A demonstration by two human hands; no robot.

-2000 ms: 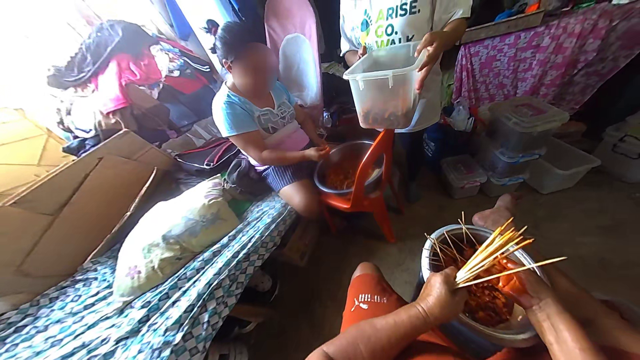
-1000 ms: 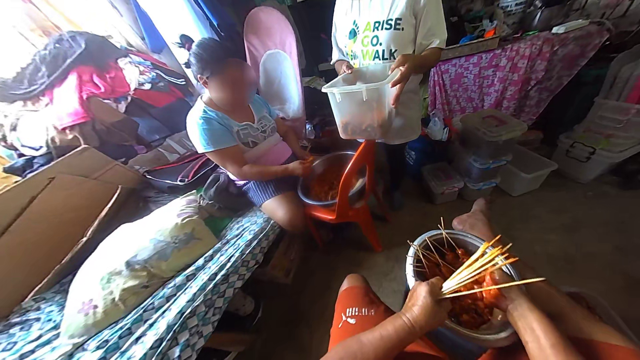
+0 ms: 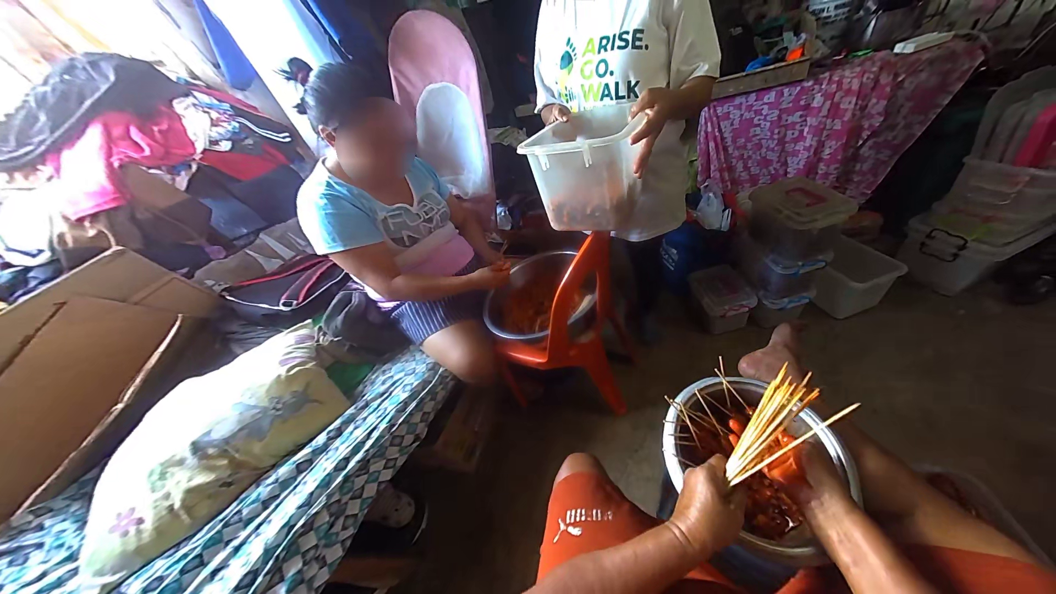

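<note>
A metal bowl point(image 3: 690, 388) holding red marinated meat point(image 3: 763, 513) stands between my legs. Over its near left part, my left hand point(image 3: 711, 505) is closed around a bundle of bamboo skewers point(image 3: 769, 425), whose tips point up and to the right. One skewer sticks out at a flatter angle. My right hand point(image 3: 813, 478) reaches into the bowl on the right side, its fingers among the meat and coated red; whether they grip a piece cannot be told. Several more skewers lean against the bowl's far left rim, their lower ends in the meat.
A seated person point(image 3: 388, 206) works over a metal basin point(image 3: 495, 318) on an orange plastic chair point(image 3: 577, 351). Beside them, a standing person point(image 3: 627, 58) holds a translucent plastic tub point(image 3: 577, 181). Lidded containers point(image 3: 788, 247) stand on the floor at right. A bed with a pillow point(image 3: 214, 445) is at left.
The standing person's tub has been lowered beside the chair since the earliest frame. My left hand keeps its hold on the skewers, and my right hand stays in the bowl. The view has shifted slightly.
</note>
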